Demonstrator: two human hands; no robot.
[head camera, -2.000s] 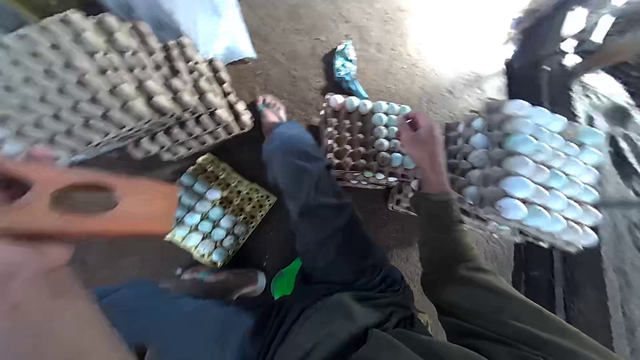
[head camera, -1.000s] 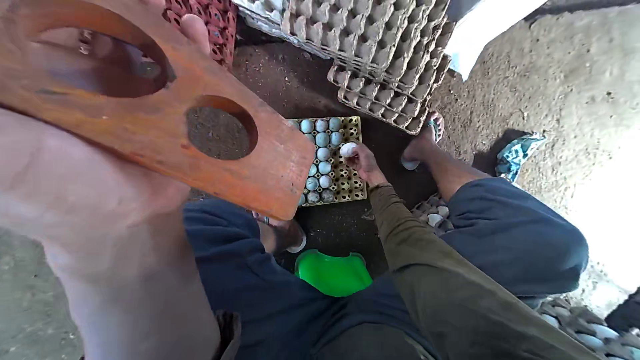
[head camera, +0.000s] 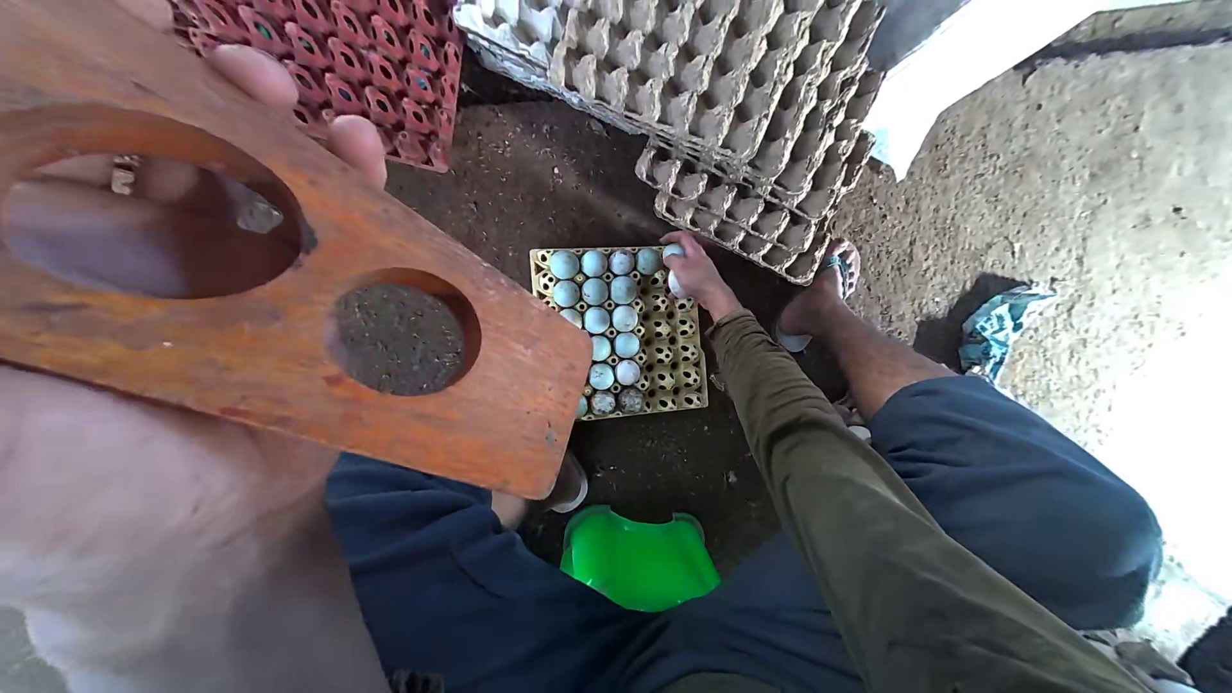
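Note:
My left hand (head camera: 173, 481), large at the left and close to the camera, is closed around a flat orange-brown wooden board (head camera: 500, 385) with an oval hole and a smaller round hole. My right hand (head camera: 700, 272) is at the upper right corner of a yellowish plastic egg tray (head camera: 664, 409), with its fingers on a pale egg (head camera: 673, 251); another egg shows under the hand. Pale bluish eggs (head camera: 596, 319) fill the tray's left and middle columns, and a further egg (head camera: 648, 260) lies in the top row. The board's end hides the tray's lower left part.
Stacked grey-brown pulp egg trays (head camera: 674, 77) stand beyond the yellowish tray. Red plastic egg trays (head camera: 423, 96) are at the upper left. A green plastic stool or basin (head camera: 640, 563) lies between my legs. A crumpled blue-white wrapper (head camera: 996, 327) is on the floor at right.
My right hand was at the stacked eggs on the right two seconds ago; it is now at the top right corner of the yellowish tray. The view has turned strongly.

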